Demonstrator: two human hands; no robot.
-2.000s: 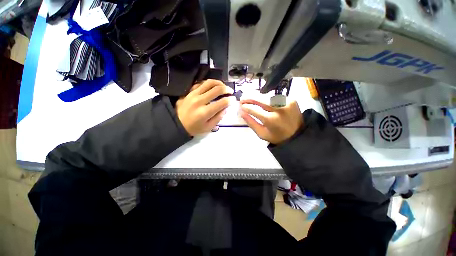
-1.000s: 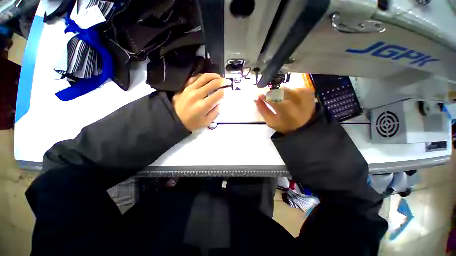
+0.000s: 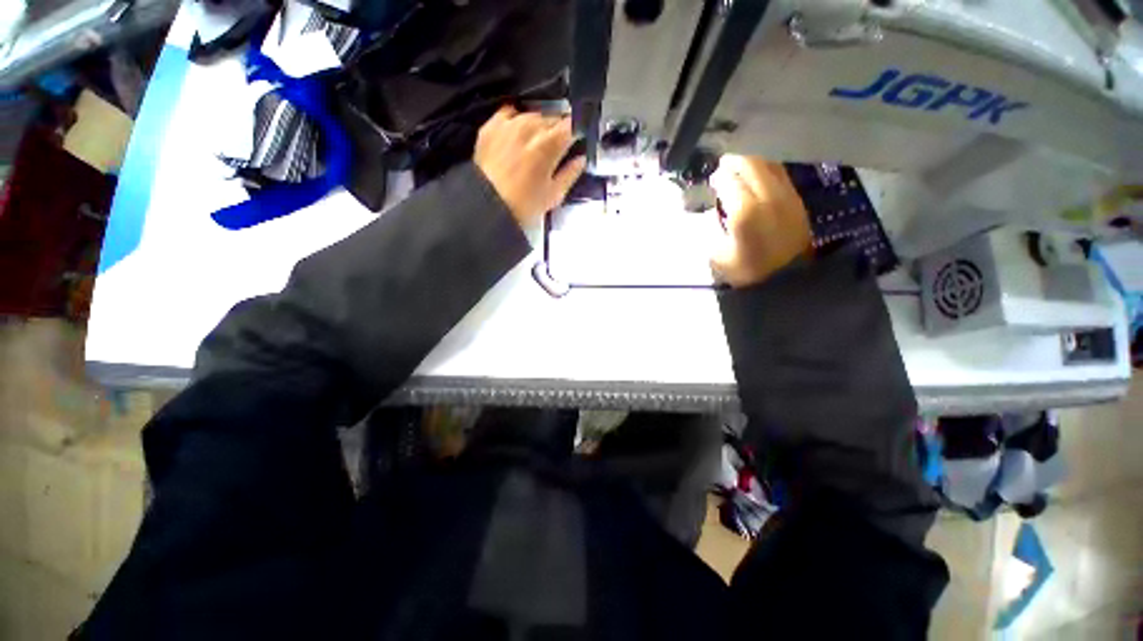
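Note:
The white-grey sewing machine (image 3: 928, 94) with blue JGPK lettering stands over the white table. Its needle area (image 3: 627, 157) is brightly lit. My left hand (image 3: 529, 165) lies left of the needle area on the dark cut pieces (image 3: 464, 75), fingers bent; whether it grips one cannot be told. A small dark piece (image 3: 587, 190) shows between its fingertips and the needle area. My right hand (image 3: 761, 219) is right of the needle area with curled fingers; glare and blur hide whether it holds anything.
A royal-blue tie strip (image 3: 328, 138) lies around striped pieces (image 3: 283, 138) at the back left. A dark keypad object (image 3: 852, 219) lies right of my right hand, beside a vented grey box (image 3: 965, 291). The table's ruler-marked edge (image 3: 564, 398) is in front of me. Fabric piles lie below.
The view has shifted. My left hand has moved back onto the dark pieces, away from the bed outline's corner. My right hand has moved away from the needle area, towards the right.

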